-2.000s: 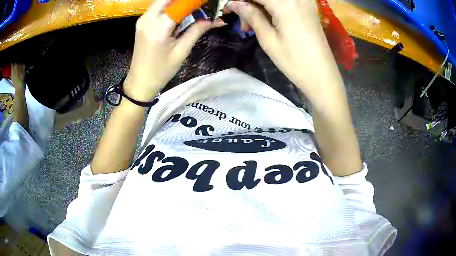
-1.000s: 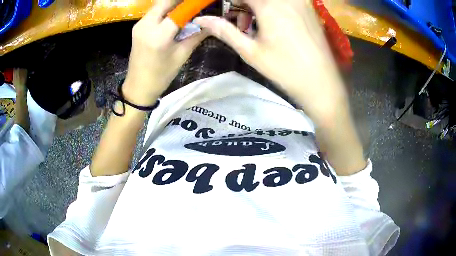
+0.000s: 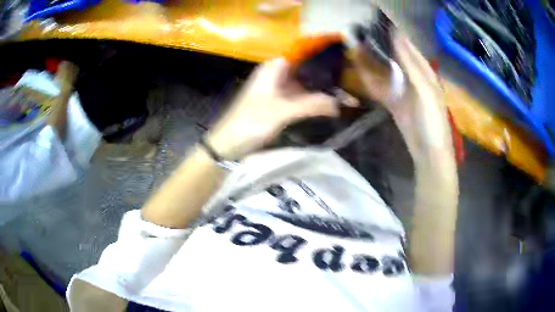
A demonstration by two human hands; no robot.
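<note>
The head view is blurred. My left hand (image 3: 280, 100), with an orange sleeve (image 3: 316, 46) on a finger, is closed around a dark block-shaped unit (image 3: 321, 68), possibly a camera housing, just in front of the bench edge. My right hand (image 3: 401, 82) is raised beside it, its fingers near the unit's right side. A dark item with pale parts (image 3: 378, 35) shows at the right fingertips; whether it is held or lies behind them cannot be told. A grey strip (image 3: 356, 129) slants below the hands.
The yellow-orange bench edge (image 3: 176, 33) curves across the top. A blue tray (image 3: 453, 46) with dark and pale strands is at upper right. A white patch (image 3: 335, 17) lies behind my hands. A red item (image 3: 455, 137) hangs at the right edge. Another person's sleeve (image 3: 36, 152) is at left.
The view has shifted and blurred. Both hands now appear lower and further right, with the dark unit showing in my left hand. The white patch and more of the right tray have come into view.
</note>
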